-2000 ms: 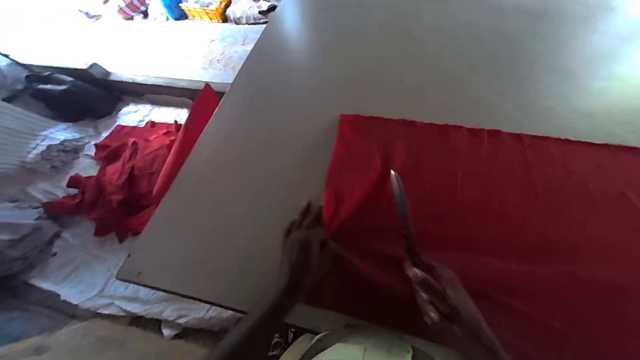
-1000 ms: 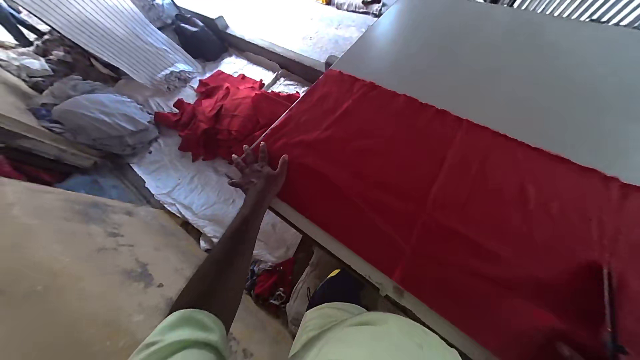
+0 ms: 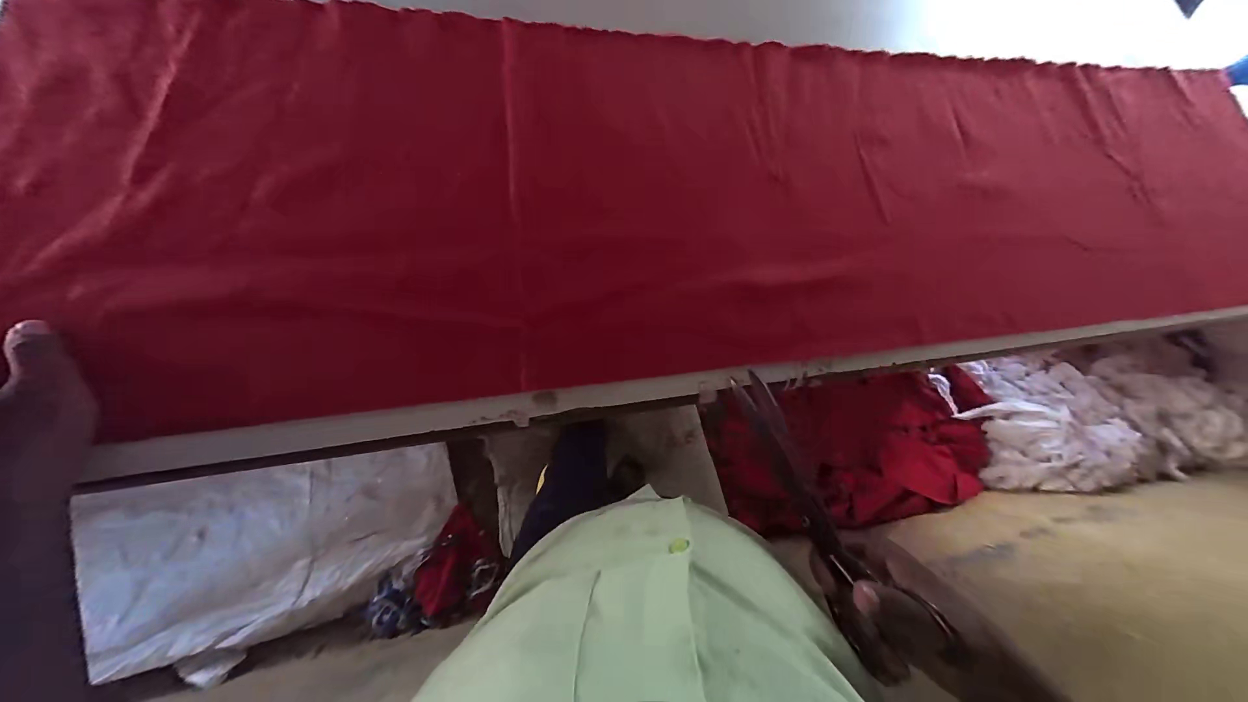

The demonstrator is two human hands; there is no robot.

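Note:
A long piece of red cloth [image 3: 624, 214] lies over the tabletop, with some wrinkles and a crease across it. My left hand [image 3: 44, 390] is at the far left, at the cloth's near left corner; its fingers are mostly cut off by the frame, so its hold on the cloth is unclear. Below the table's near edge, at the lower right, my right hand [image 3: 907, 604] grips a pair of large scissors [image 3: 799, 487] by the handles. The blades point up toward the table edge, over red cloth lying below.
The table's pale edge [image 3: 604, 395] runs just in front of my body. Beneath it are a white sheet [image 3: 263, 546], a heap of red cloth [image 3: 868, 448] and, farther right, a pile of whitish fabric scraps [image 3: 1102, 419].
The view has swung far to the right along the table. My left hand, spread at the cloth's edge one second ago, now shows only partly. The scissors are now below the table's edge.

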